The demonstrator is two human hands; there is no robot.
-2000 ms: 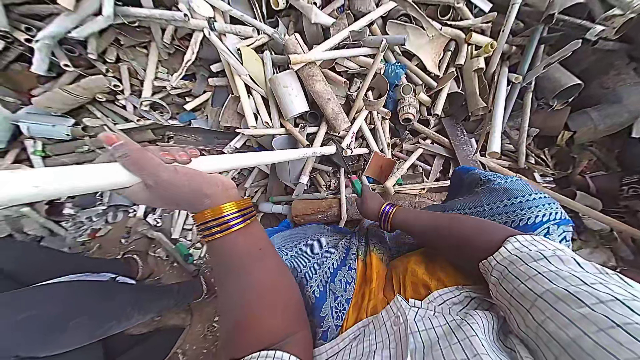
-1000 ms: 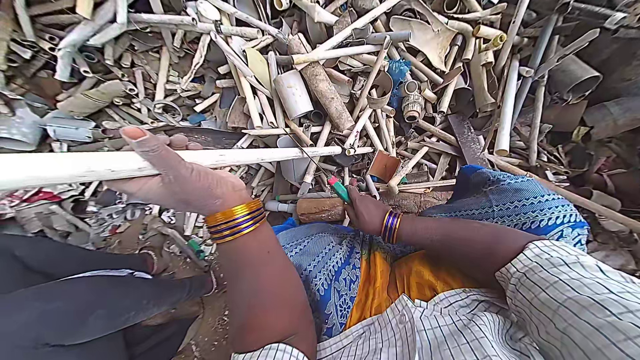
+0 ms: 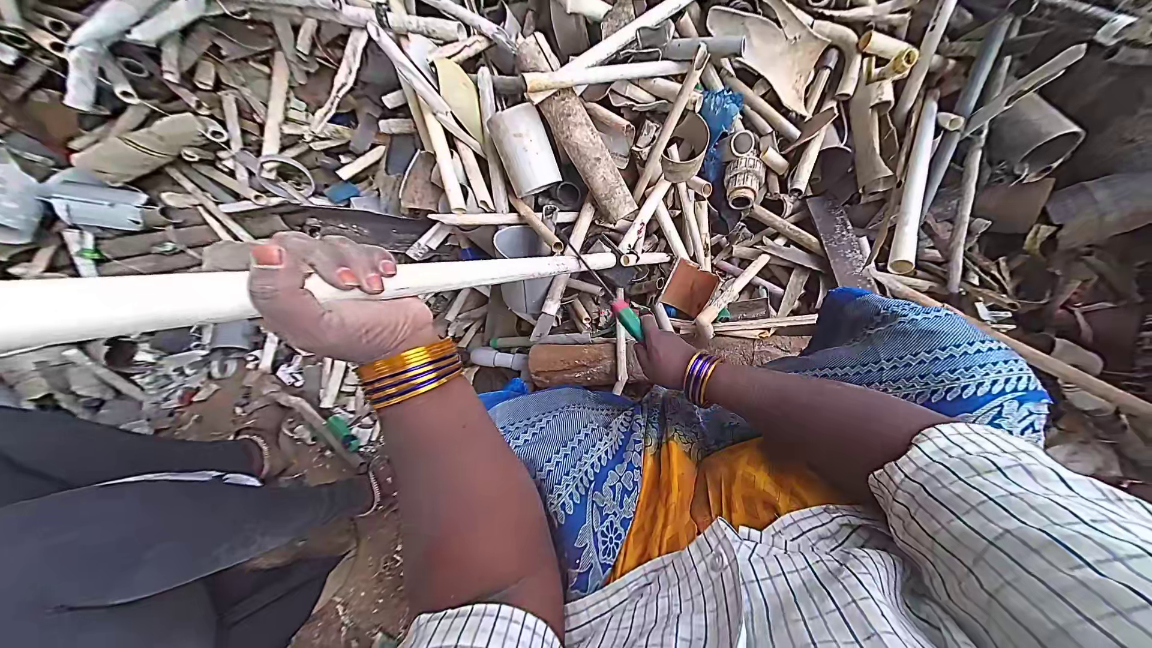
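My left hand [image 3: 337,297], with gold and purple bangles at the wrist, grips a long white plastic pipe [image 3: 486,274] that runs from the left edge to the middle of the view. My right hand [image 3: 664,355] is closed around the green and red handle [image 3: 627,319] of a tool. A thin dark shaft or blade [image 3: 589,270] reaches from this handle up to the pipe near its right end; its exact kind is unclear. Beneath my right hand, a brown log [image 3: 576,364] lies on the ground in front of the blue patterned cloth over my legs.
Cut pipes and plastic scraps form a broad heap ahead, with a wide white pipe piece [image 3: 524,148], a brown pipe [image 3: 576,135] and a threaded fitting [image 3: 744,180]. A long pale pole [image 3: 1053,364] lies at right. Another person's dark-clothed legs [image 3: 135,531] are at lower left.
The right hand and tool handle have shifted relative to the pipe over the earlier frames, while the left hand keeps its grip. The left hand's fingers now curl over the pipe more than one second ago.
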